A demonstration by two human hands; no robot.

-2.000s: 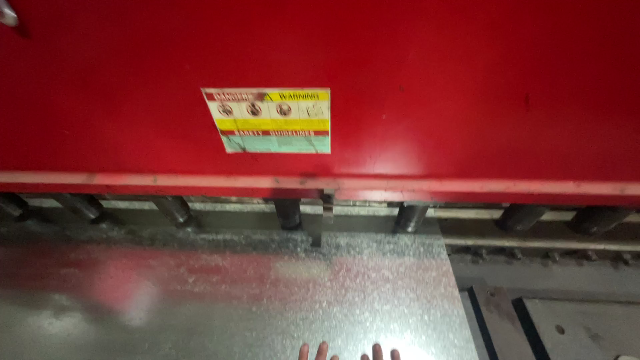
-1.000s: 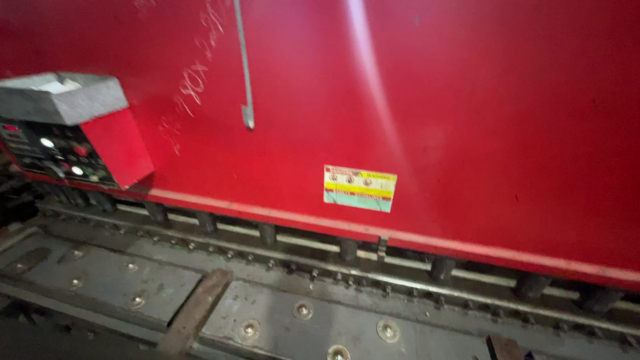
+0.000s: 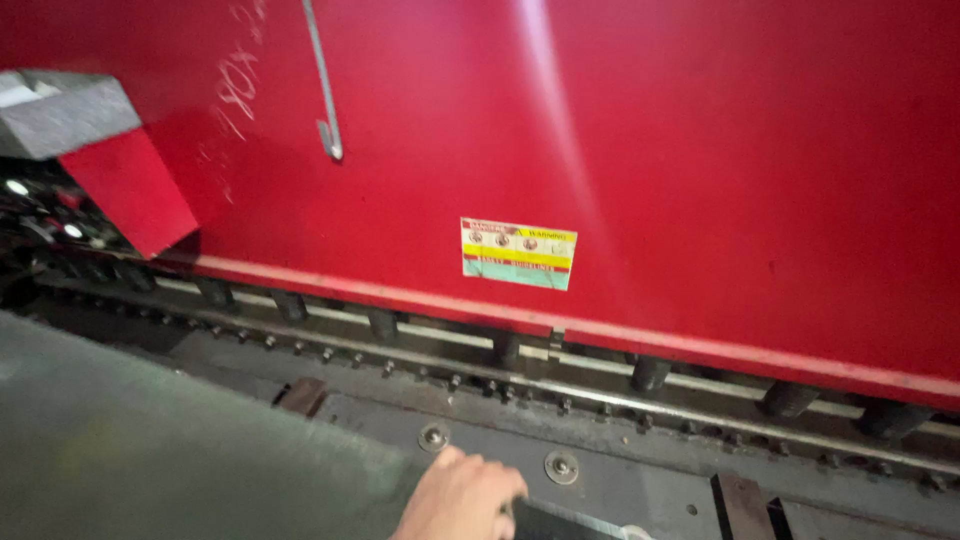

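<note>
My left hand [image 3: 461, 495] is at the bottom centre of the head view, its fingers curled over the edge of a large dull grey-green metal sheet [image 3: 187, 450]. The sheet fills the lower left and lies tilted across the view over the machine's bed. Past the hand, a dark strip with a light edge runs toward the bottom right. My right hand is out of view. Ahead stands a red plate shear [image 3: 712, 187] with a warning sticker [image 3: 519, 253] on its front.
A row of dark hold-down cylinders [image 3: 651, 373] hangs under the red front. The grey bed [image 3: 637, 480] bears ball rollers [image 3: 561, 466] and a brown crossbar [image 3: 742, 506]. A control box [image 3: 142, 195] with a grey tray [image 3: 75, 112] juts out at left; a metal hook [image 3: 326, 97] hangs above.
A grey-green sheet and my left hand have come into view from below, where one second ago only the bed showed. The earliest frame shows fingers of both hands over a shiny sheet.
</note>
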